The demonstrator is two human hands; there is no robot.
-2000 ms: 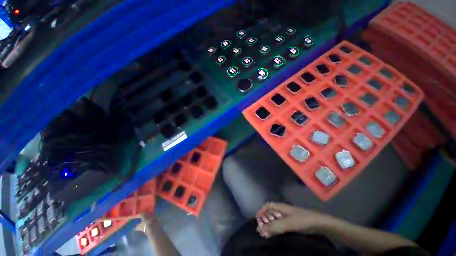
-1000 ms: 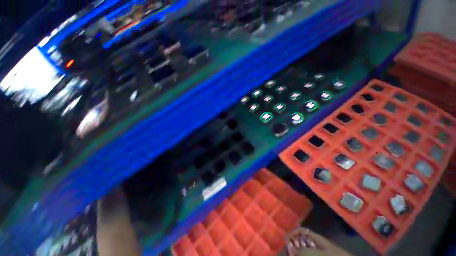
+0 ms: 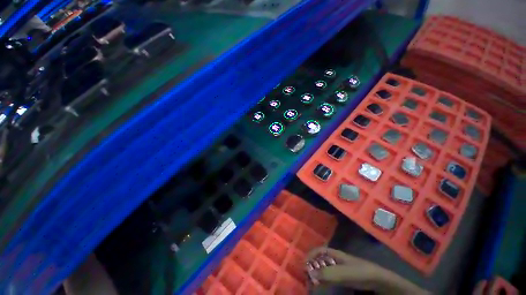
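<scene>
A large orange-red pocket tray [image 3: 378,133] leans at the shelf's front edge. It holds many square units, some dark, some silver-grey. An orange-red tray with empty pockets [image 3: 267,245] lies below it to the left. My right hand [image 3: 320,265] is at the empty tray's right edge with curled fingers; its grip is unclear. A blurred forearm [image 3: 85,280], apparently my left, shows at the bottom left; the hand is hidden. Several units with lit round screens [image 3: 291,114] stand on the green shelf mat [image 3: 275,160]. Dark square units [image 3: 244,185] sit in rows beside them.
A blue beam [image 3: 135,135] crosses the view above the lower shelf. The upper green shelf [image 3: 199,34] carries dark fixtures [image 3: 81,78]. Stacked orange-red trays [image 3: 467,63] stand at the right. A white label [image 3: 219,235] is on the shelf edge. A small skin-toned patch shows at the bottom right corner.
A partly filled tray was below the shelf two seconds ago; an empty-pocketed one shows there now. My right hand has come to its edge. The left forearm is lower left. The camera has shifted.
</scene>
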